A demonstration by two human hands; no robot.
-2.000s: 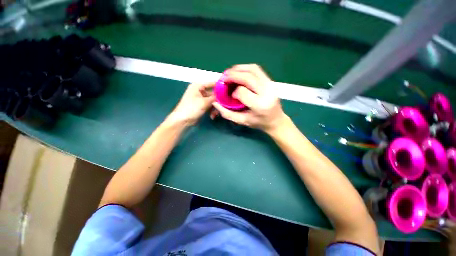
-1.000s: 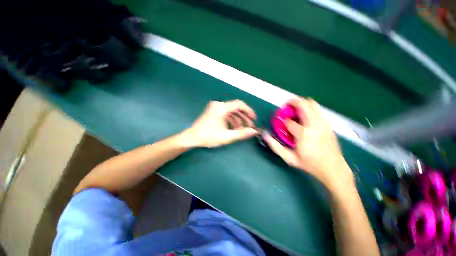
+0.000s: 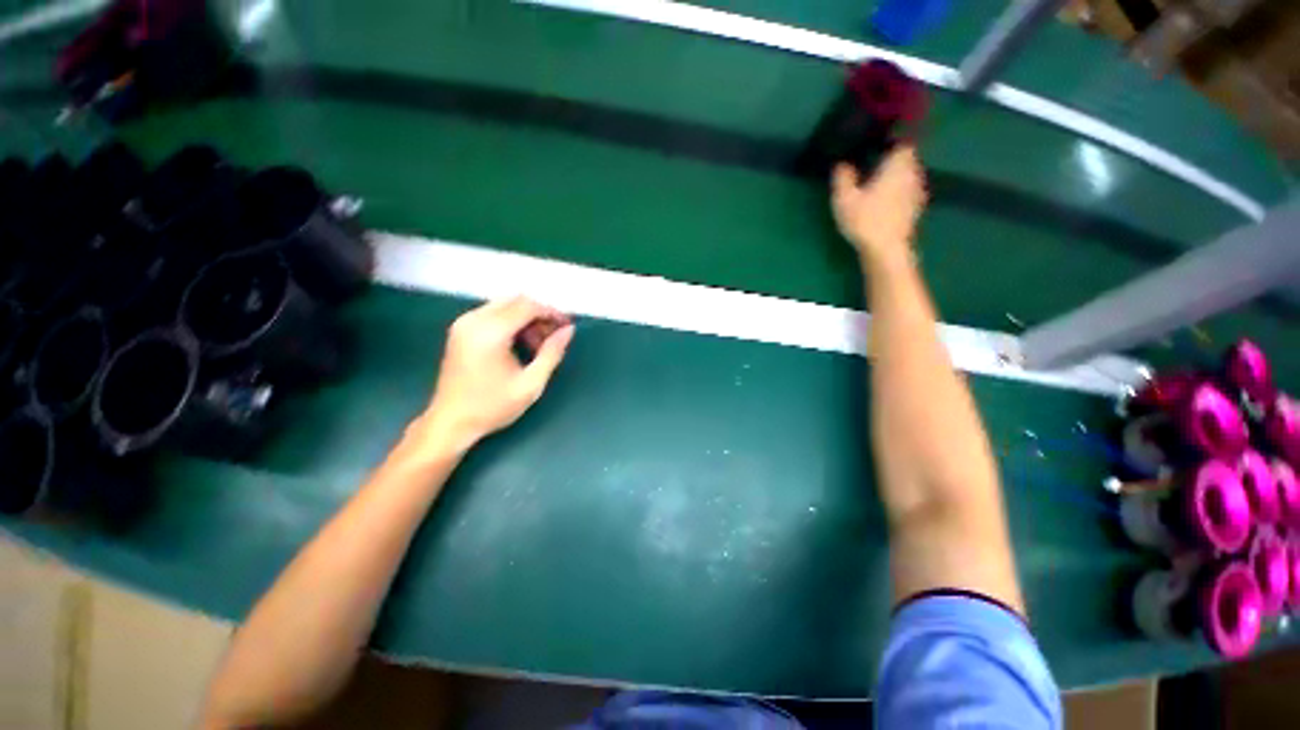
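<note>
My right hand [image 3: 881,207] is stretched out over the far green belt, with its fingers around the lower part of a filled housing [image 3: 864,120], a dark tube with a pink rim; this is slightly blurred. My left hand [image 3: 492,374] is over the near bench beside the white rail, its fingers curled and its thumb bent towards them. The inside of the curl is in shadow, so a small thing there cannot be made out. Pink-topped motor units [image 3: 1220,505] are clustered at the right, with wires trailing left.
Black housings [image 3: 147,388] stand in rows at the left. A white rail [image 3: 642,302] divides bench and belt, with a grey upright [image 3: 1162,297] at the right. Another dark and pink unit [image 3: 121,54] is at the upper left. A carton [image 3: 136,663] is below the bench, and a blue bin [image 3: 910,17] beyond the belt.
My right hand has moved forward across the rail onto the far belt. My left hand has moved left, and the hands are now far apart. The view has turned.
</note>
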